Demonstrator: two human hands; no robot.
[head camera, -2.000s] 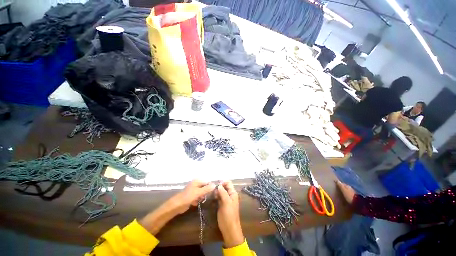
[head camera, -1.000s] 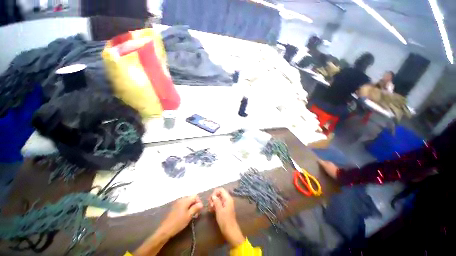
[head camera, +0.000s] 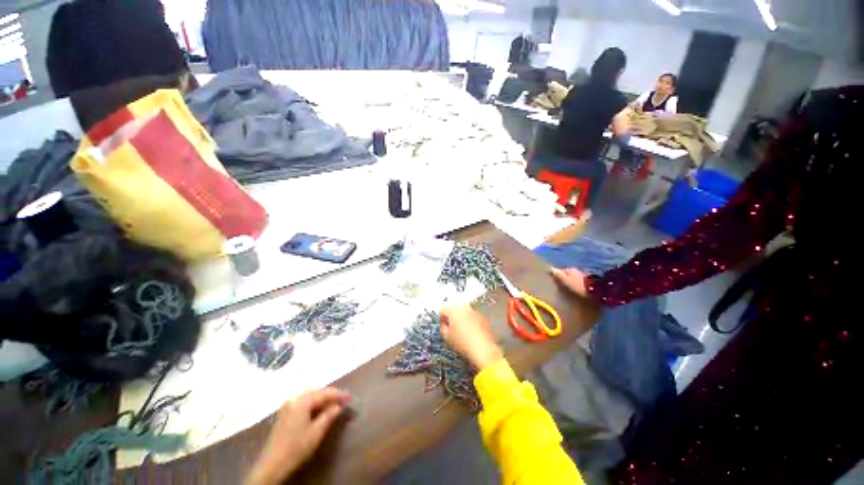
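My left hand (head camera: 301, 431) is low in the middle of the picture over the brown tabletop, fingers bent together; a small dark spot shows at its fingertips, too blurred to name. My right hand (head camera: 469, 333) is at the upper edge of the grey-blue cord pile (head camera: 426, 360), its fingertips pointing left; whether it holds anything cannot be told. Two small dark bunches (head camera: 322, 314) lie on the white sheet (head camera: 223, 393). A greener cord bunch (head camera: 471, 262) lies beyond my right hand, beside the clear plastic bag (head camera: 423, 258).
Orange and yellow scissors (head camera: 532, 316) lie right of the cords. A black plastic bag (head camera: 95, 298) and green cords (head camera: 99, 453) are at left. Phone (head camera: 318, 247) and shopping bag (head camera: 166, 175) stand beyond. A person in a sparkling dark-red sleeve (head camera: 682, 242) rests a hand at the table's right edge.
My hands have parted from the cord held between them; my right hand has moved right and forward to the pile. The hanging cord no longer shows. The view has turned right.
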